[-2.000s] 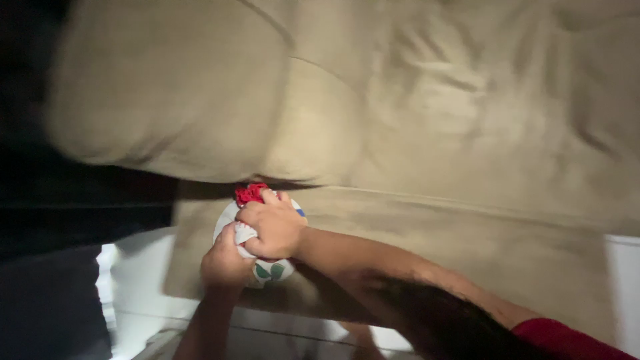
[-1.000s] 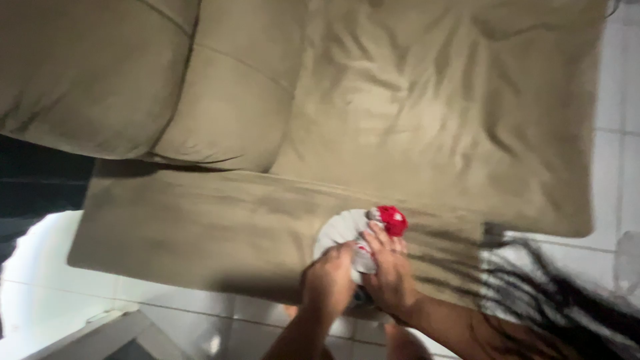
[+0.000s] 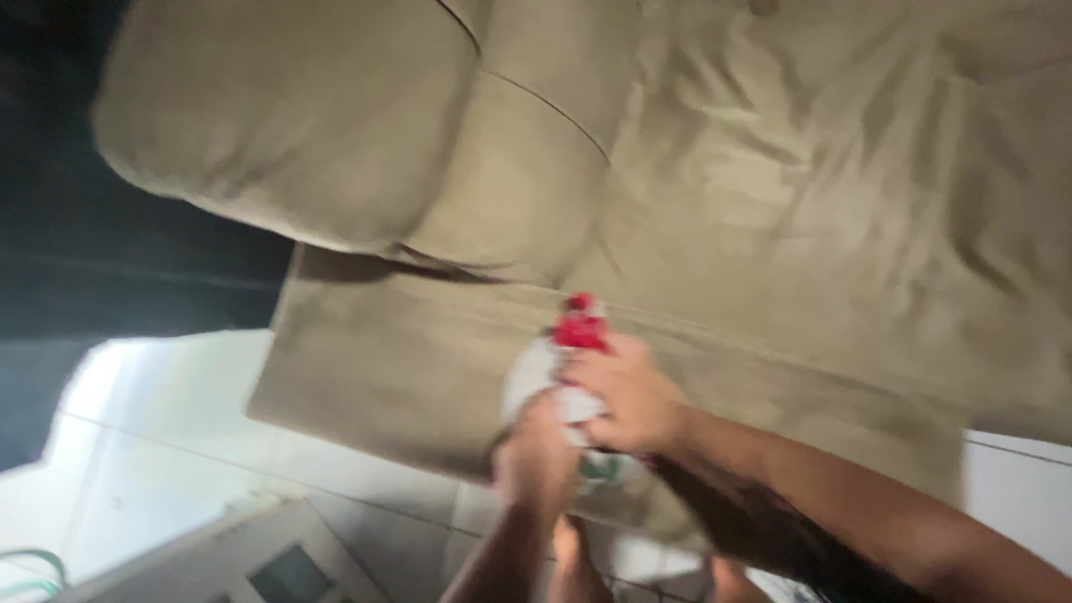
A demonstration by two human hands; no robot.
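Note:
A white round item with a green print (image 3: 528,377), blurred, lies under both hands near the sofa's front edge; its exact kind cannot be told. At its far side sits a bunched red thing (image 3: 580,322), perhaps fabric or yarn. My left hand (image 3: 536,452) grips the near left part of the white item. My right hand (image 3: 632,394) comes in from the right, its fingers bent over the item just below the red part. Motion blur hides the fingertips of both hands.
A beige sofa (image 3: 787,209) with a padded armrest (image 3: 293,117) fills most of the view. Dark cloth or shadow (image 3: 126,251) lies at the left. White floor tiles (image 3: 385,469) and a pale object with a dark panel (image 3: 292,574) are at the bottom, beside the person's bare legs (image 3: 578,557).
The view has shifted a lot between frames. Both hands stay on the white item with its red part, which is nearer the armrest than one second ago.

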